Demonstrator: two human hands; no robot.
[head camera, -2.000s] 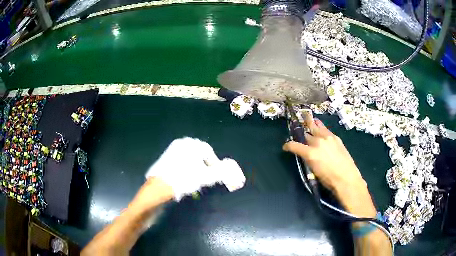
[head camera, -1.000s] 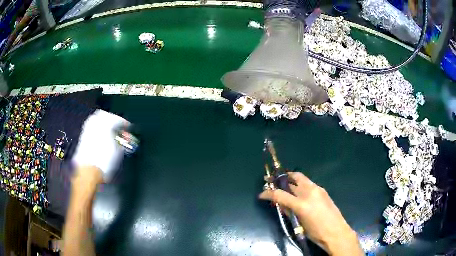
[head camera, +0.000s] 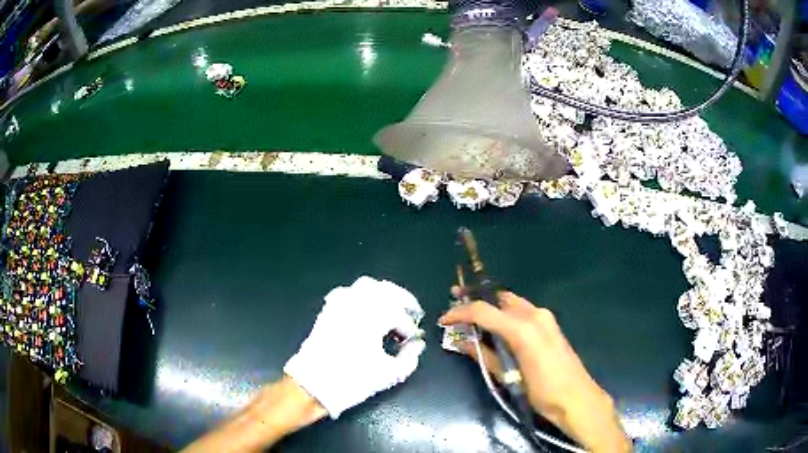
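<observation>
My left hand (head camera: 359, 345), in a white glove, is at the lower middle with thumb and fingers curled together. Any board between its fingertips is too hidden to make out. My bare right hand (head camera: 532, 354) holds the soldering iron (head camera: 483, 287), its tip pointing up and away over the dark green bench. A small white housing (head camera: 456, 336) shows at my right fingertips, just right of my left fingertips and partly covered. The iron's cable runs down beneath my right hand.
A black sheet (head camera: 115, 208) with rows of coloured boards (head camera: 40, 265) lies left. White housings (head camera: 726, 310) are heaped right; several line up below the translucent fume hood (head camera: 483, 115). A joined unit (head camera: 226, 81) lies on the green belt (head camera: 310, 97).
My left hand has moved right from the black sheet, where it held a coloured board. A white housing now shows at my right fingertips. The joined unit on the belt has shifted left.
</observation>
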